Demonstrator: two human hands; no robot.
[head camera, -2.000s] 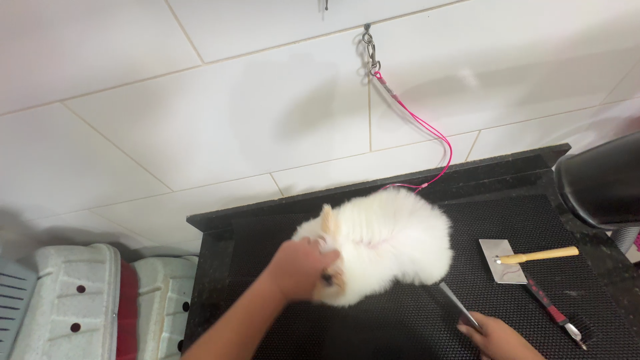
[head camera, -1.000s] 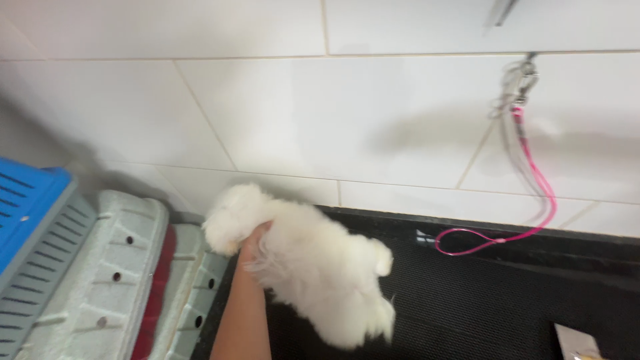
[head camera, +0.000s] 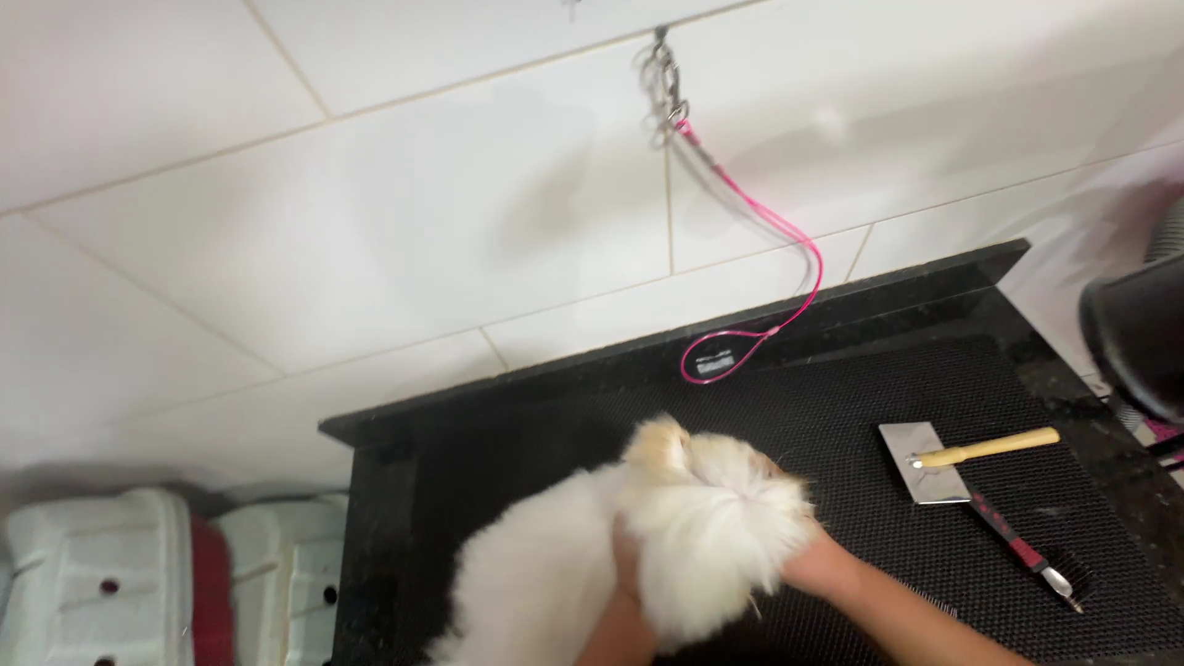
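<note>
A fluffy white dog (head camera: 546, 564) with cream-coloured ears is on the black textured mat, its head toward the middle of the view. My left hand (head camera: 631, 564) is around the near side of its neck, the fingers sunk in fur. Against the other side of the head lies my right hand (head camera: 814, 560), its fingertips hidden by fur. To the right, a slicker brush with a wooden handle (head camera: 990, 448) and flat metal back (head camera: 925, 462) rests across a red-and-black handled grooming tool (head camera: 1013, 536). Metal teeth of another tool show beneath my right forearm.
A pink loop leash (head camera: 814, 268) hangs from a metal clip on the tiled wall, its loop over the back of the black mat (head camera: 832, 388). A black cylindrical nozzle (head camera: 1138, 333) juts in at right. Pale plastic pet carriers (head camera: 92, 573) stand at lower left.
The dog has turned, its head now to the right instead of left. Both my hands are at its head; two seconds ago my right hand held a metal comb. The view has swung.
</note>
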